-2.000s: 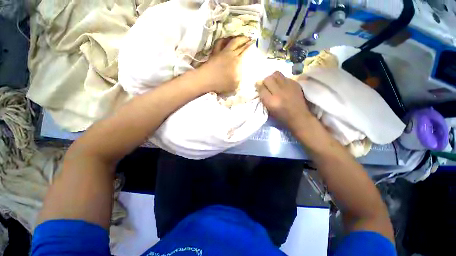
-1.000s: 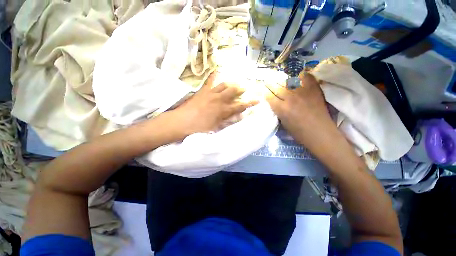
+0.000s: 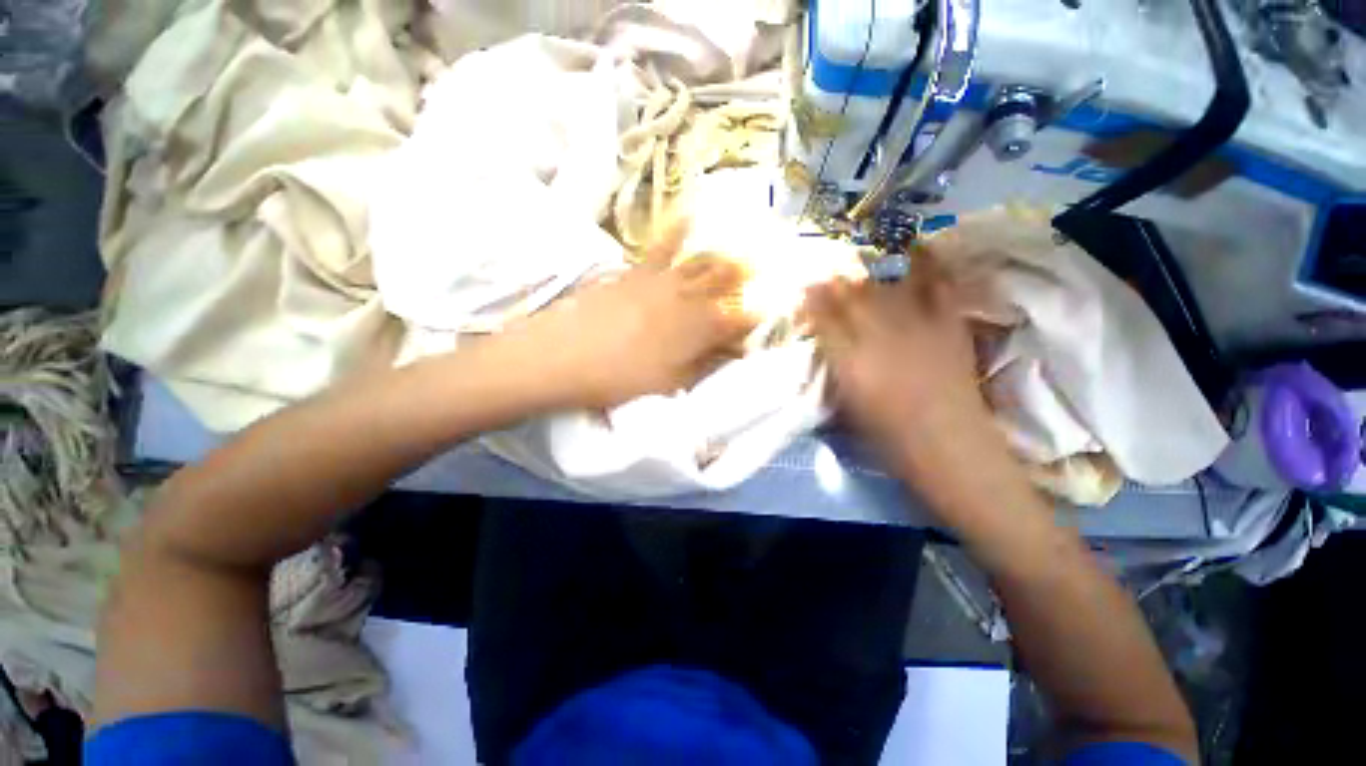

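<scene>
A cream garment [image 3: 495,180] lies bunched on the white machine table, left of and in front of the needle area. More of its cloth [image 3: 1101,352] lies right of the needle. My left hand [image 3: 674,322] rests on the cloth left of the needle, fingers blurred in the bright lamp glow. My right hand [image 3: 891,337] is on the cloth just in front of the presser foot [image 3: 887,265], fingers bent. Glare and blur hide whether either hand pinches the fabric. The sewing machine head [image 3: 974,135] stands above both hands.
Beige cloth [image 3: 255,225] covers the table's left side. Loose cream cords [image 3: 53,434] hang at the left edge. A black bent lamp arm [image 3: 1198,127] and a purple ring on white [image 3: 1308,427] are at the right. A ruler strip [image 3: 861,467] runs along the front edge.
Over the last second, my left hand has shifted slightly right. My right hand has stayed near the needle, its fingers more bent. The cloth at the right has become more folded. The view has shifted slightly.
</scene>
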